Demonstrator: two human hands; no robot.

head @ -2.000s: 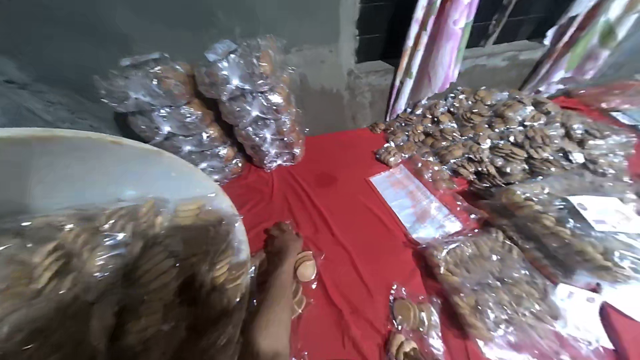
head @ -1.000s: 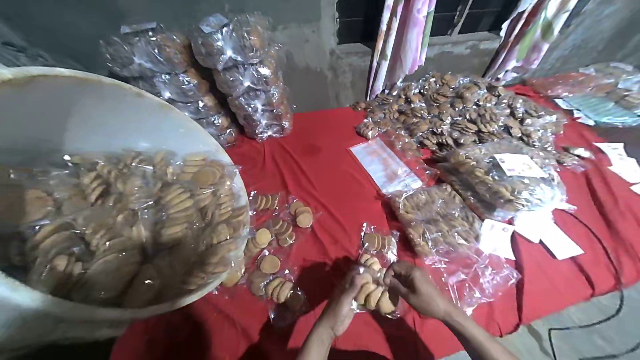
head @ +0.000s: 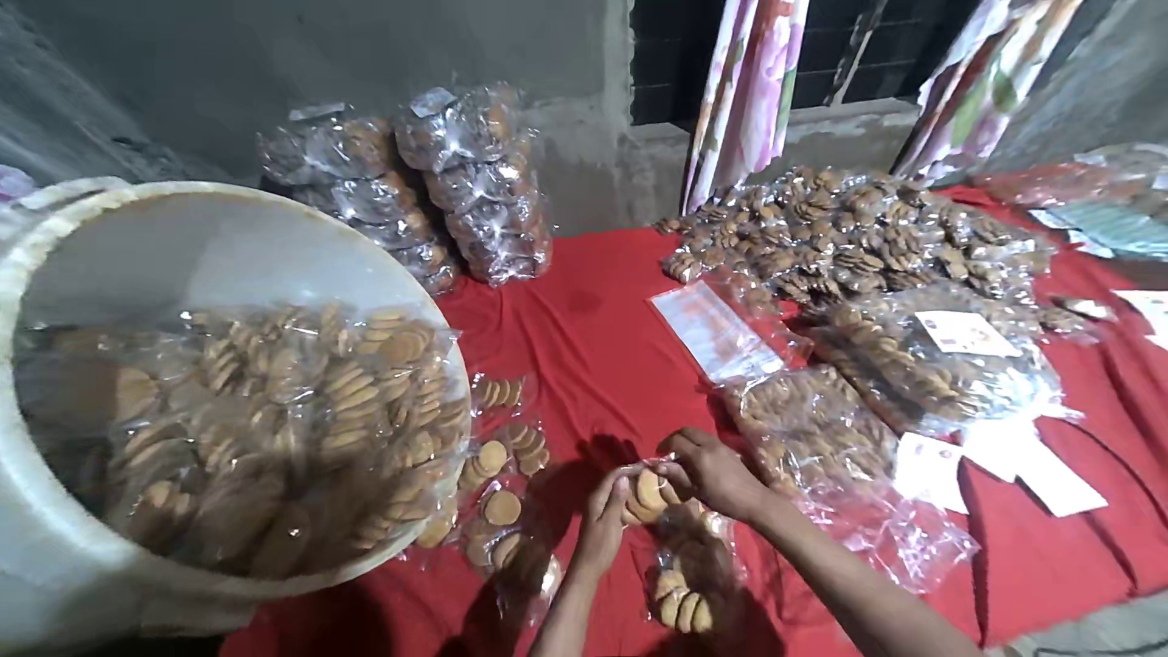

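Note:
Near the front of the red cloth, my left hand (head: 604, 513) and my right hand (head: 707, 470) pinch the top edge of a small clear plastic bag of round biscuits (head: 650, 493), one hand at each side. Other small biscuit bags (head: 684, 607) lie just below it on the cloth. To the left of my hands, several more small bags of biscuits (head: 502, 508) are spread beside a large white plastic tub (head: 173, 573). The tub is tilted towards me and holds many bagged biscuits (head: 351, 401).
Stacked packs of bagged biscuits (head: 497, 196) stand against the wall. A heap of small biscuit bags (head: 867, 228) covers the back right. Flat clear bags (head: 716, 330), large filled bags (head: 812, 429) and printed papers (head: 1036, 465) lie on the red cloth (head: 602, 319).
Two seconds ago one hand was among the small bags beside the tub. Both hands have since come together over the bags at the front, and they have moved up to the bag's top edge.

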